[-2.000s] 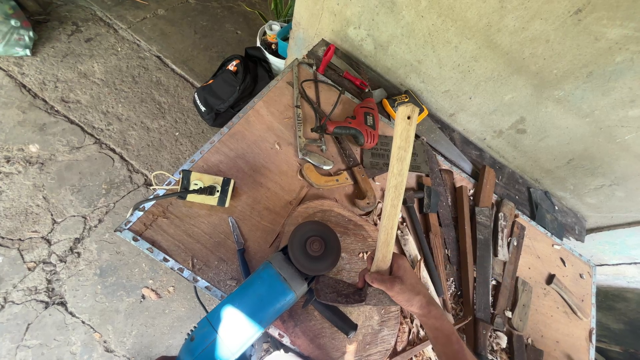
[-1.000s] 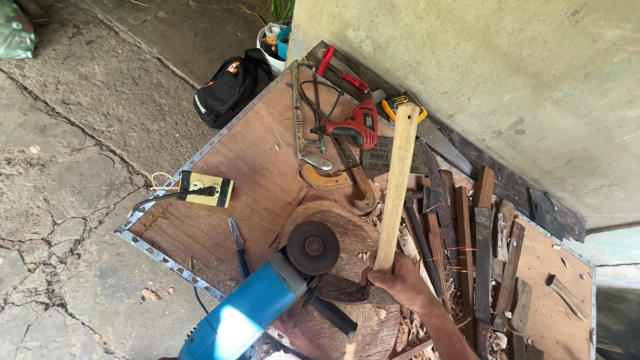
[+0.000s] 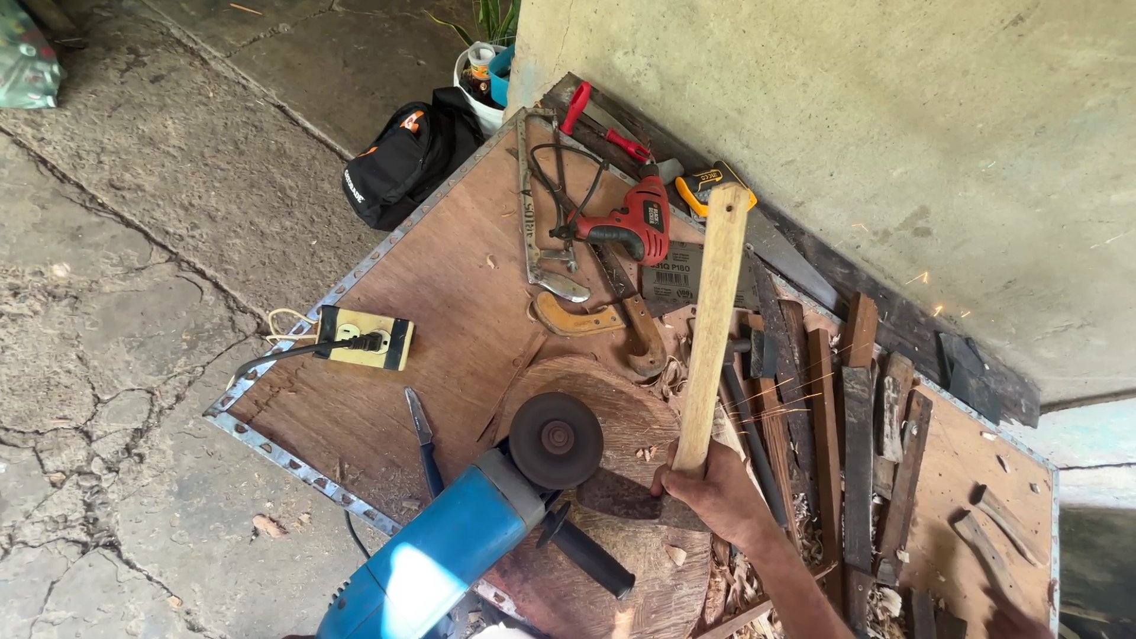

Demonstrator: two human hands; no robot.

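My right hand (image 3: 710, 497) is closed around the lower end of a pale wooden handle (image 3: 714, 328), near the head it is fitted to. That dark metal hatchet head (image 3: 621, 495) lies over a round wood block (image 3: 568, 382), its edge touching or very close to the disc (image 3: 556, 441) of a blue angle grinder (image 3: 435, 550). Orange sparks fly to the right. The grinder's black side handle (image 3: 590, 555) points down and right, with no hand on it. My left hand is barely in view at the bottom edge, by the grinder's rear; its grip cannot be made out.
A red corded drill (image 3: 643, 222), a hacksaw (image 3: 528, 195) and a handsaw (image 3: 790, 257) lie at the back by the wall. A knife (image 3: 422, 426) and a power outlet box (image 3: 368, 339) are at left. Wooden strips (image 3: 859, 461) and shavings cover the right side.
More sparks show now, reaching over the wooden strips and toward the wall. The grinder and the hatchet remain in nearly the same place.
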